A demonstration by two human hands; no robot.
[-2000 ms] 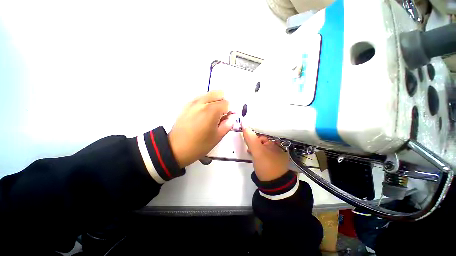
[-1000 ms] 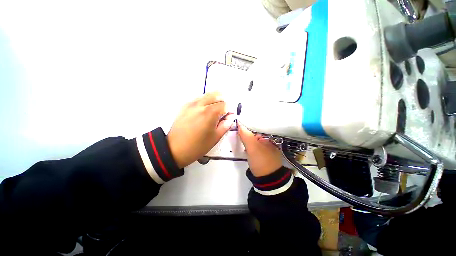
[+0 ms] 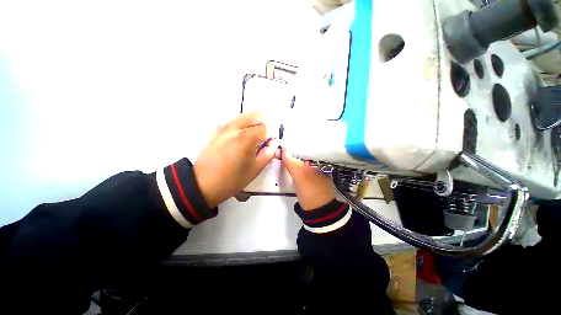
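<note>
The white sewing machine head (image 3: 400, 92) with a blue stripe fills the upper right. My left hand (image 3: 232, 159) is at the needle area from the left, with thumb and fingertips bent together. My right hand (image 3: 309, 184) comes from below right, partly under the head, its fingertip meeting the left fingertips. The fingertips come together at a small spot at the needle area. Whether they pinch thread or a small part is too small and overexposed to tell. The needle plate panel (image 3: 261, 92), outlined dark, lies under and behind the hands. No cloth is discernible.
A curved black and metal rod (image 3: 400, 229) arches below the head. A black slab, likely a smartphone (image 3: 419, 209), lies on the table beneath it. The white table's front edge (image 3: 240, 257) runs below my hands. A cardboard box (image 3: 403, 275) and a red item (image 3: 429, 267) are below right.
The machine head and plate have shifted left in the picture as the view moved. Both hands keep nearly the same pose at the needle area, fingertips still together.
</note>
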